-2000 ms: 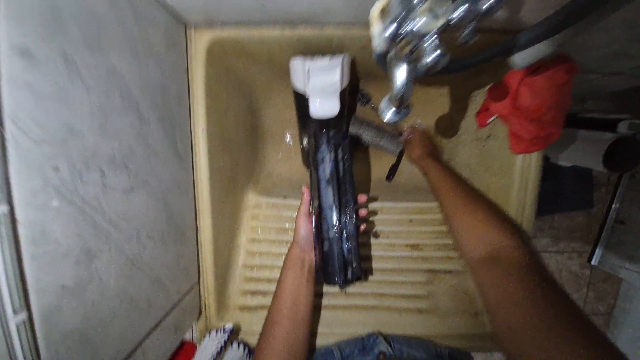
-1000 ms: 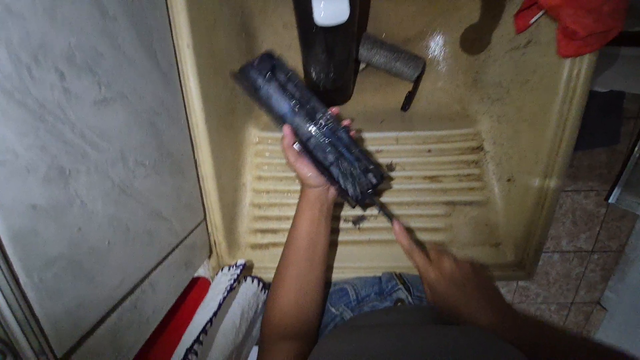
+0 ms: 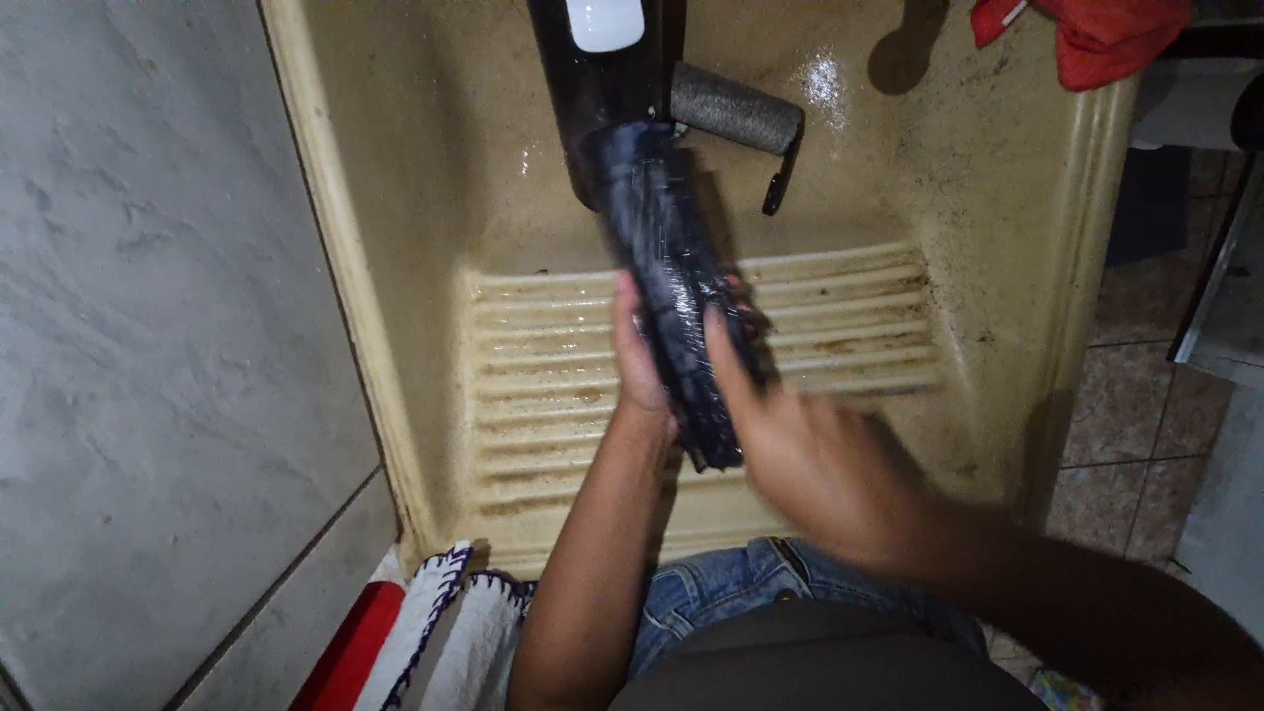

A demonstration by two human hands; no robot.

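My left hand [image 3: 642,355] holds a wet, dark, long plastic part [image 3: 667,267] from below, with fingertips showing at its right side. The part slants over the ribbed washboard of a yellowish laundry sink. My right hand [image 3: 790,434], blurred, has its index finger stretched onto the part's top face; whether it holds anything small is hidden. Beyond the part's upper end lies a black container [image 3: 602,94] with a white patch on it. To the right of that, a grey cylindrical roller [image 3: 736,107] with a black handle-like piece [image 3: 776,188] lies on the basin floor.
The sink's rim [image 3: 331,247] runs beside a grey marbled wall at left. A red cloth [image 3: 1121,39] hangs over the far right corner. White cloths with dark stitched edges [image 3: 425,612] and something red are at lower left. Tiled floor shows at right.
The dark part has swung from a slant toward the upper left to a more upright angle. My right hand has moved from its near end up onto its top face. The roller and black container stay put.
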